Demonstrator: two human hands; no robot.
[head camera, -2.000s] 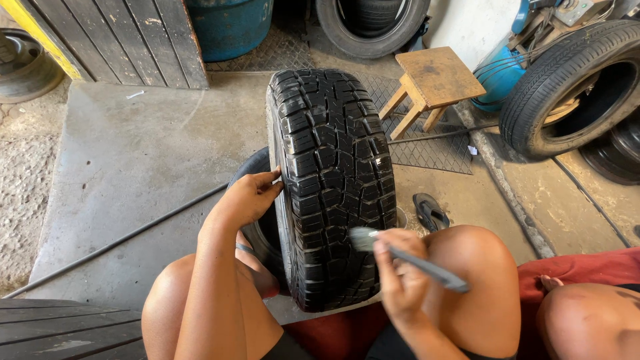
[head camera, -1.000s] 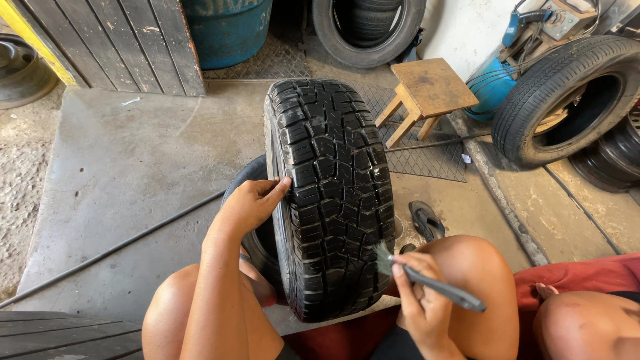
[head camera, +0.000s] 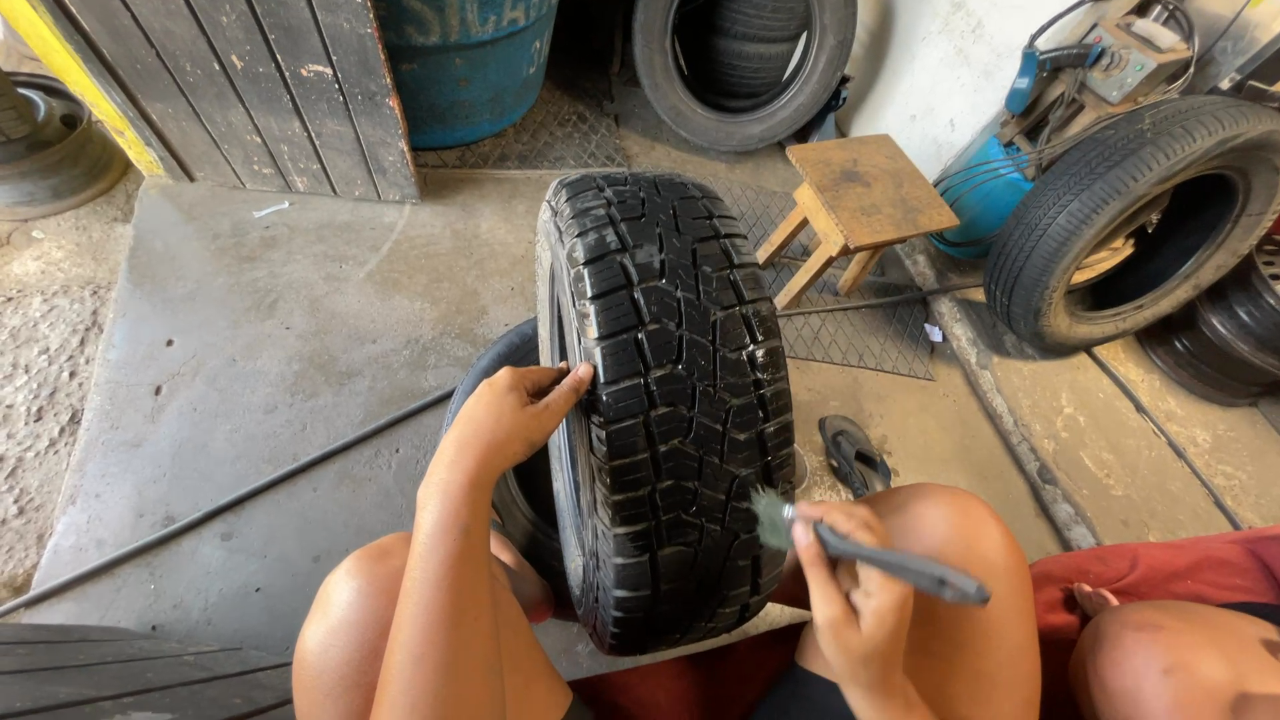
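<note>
A black tire (head camera: 690, 380) with a wet, glossy tread stands upright between my knees, over another tire (head camera: 515, 480) lower down. My left hand (head camera: 520, 405) grips the left edge of the upright tire, thumb on its tread shoulder and fingers toward the inner side. In my right hand (head camera: 855, 590) is a paintbrush (head camera: 900, 565) with a dark handle; its bristles are at the lower right part of the tread.
A wooden stool (head camera: 870, 190) stands beyond the tire, near a leaning tire (head camera: 1130, 220) and a blue barrel (head camera: 465, 70). A hose (head camera: 260, 488) crosses the floor at left. A flip-flop (head camera: 853, 450) lies near my right knee. Another person's knee (head camera: 1180, 660) is at lower right.
The brush in my right hand has moved from the middle of the lower tread to its right side. My left hand stays at the tire's left edge.
</note>
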